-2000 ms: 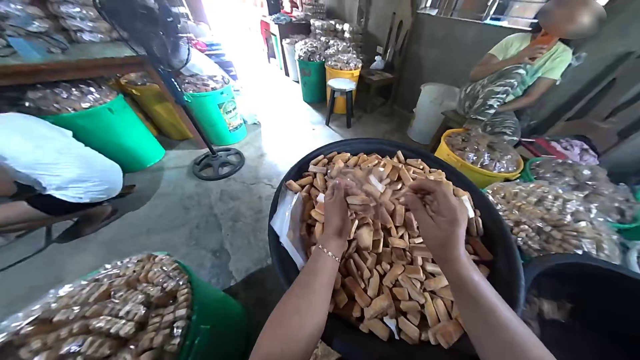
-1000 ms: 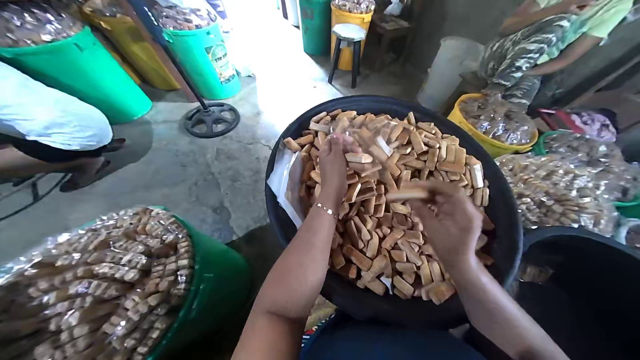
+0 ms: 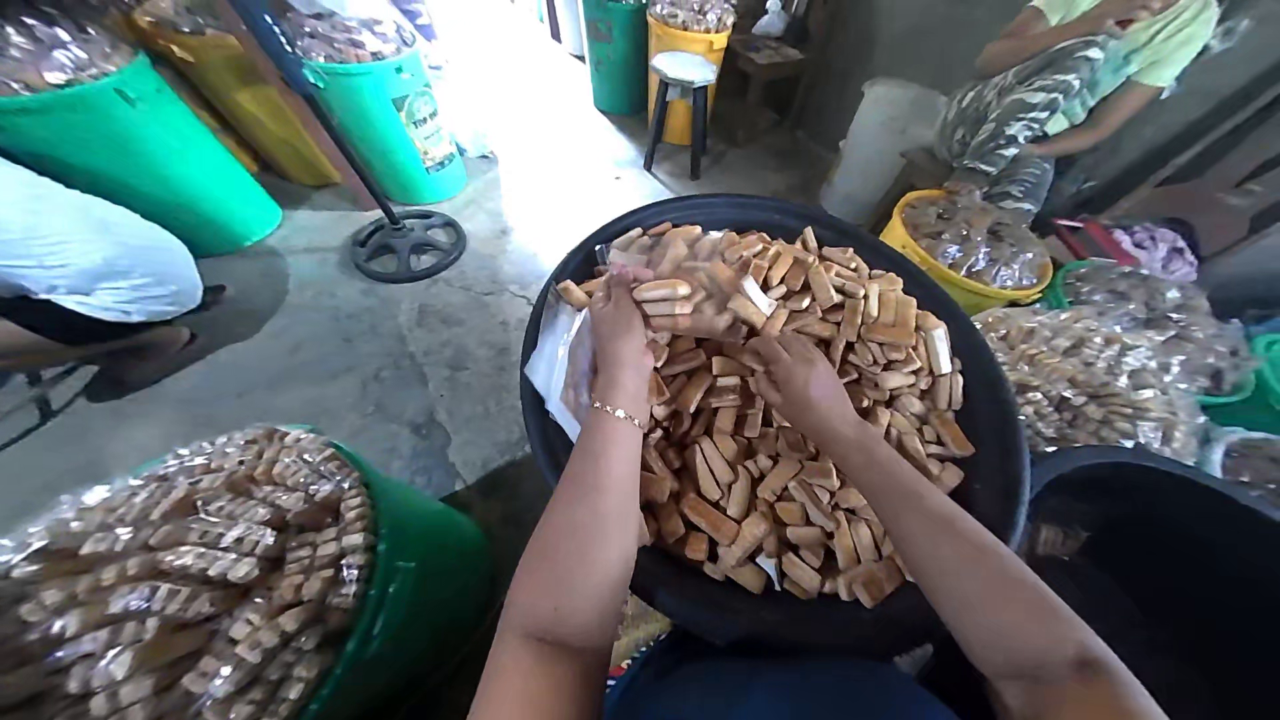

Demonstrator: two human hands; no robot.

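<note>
A wide black tub (image 3: 1000, 400) in front of me holds a heap of toasted bread sticks (image 3: 800, 480). My left hand (image 3: 622, 330), with a bracelet at the wrist, grips a clear plastic bag (image 3: 700, 285) that has a few bread sticks inside. My right hand (image 3: 800, 385) reaches into the heap just right of the bag, fingers bent down among the sticks; whether it holds one cannot be made out. Flat plastic bags (image 3: 560, 360) lie against the tub's left inner side, beside my left wrist.
A green bucket (image 3: 420, 570) of bagged bread stands at lower left, a dark tub (image 3: 1150, 560) at lower right. Filled bags (image 3: 1090, 380) and a yellow bucket (image 3: 975, 290) lie to the right, near a seated person. A stand's round base (image 3: 408, 245) and a stool (image 3: 684, 75) are beyond; another person is at left.
My right hand held a bread stick above the heap a second ago; now it is down among the sticks beside the bag. My left hand stays at the bag.
</note>
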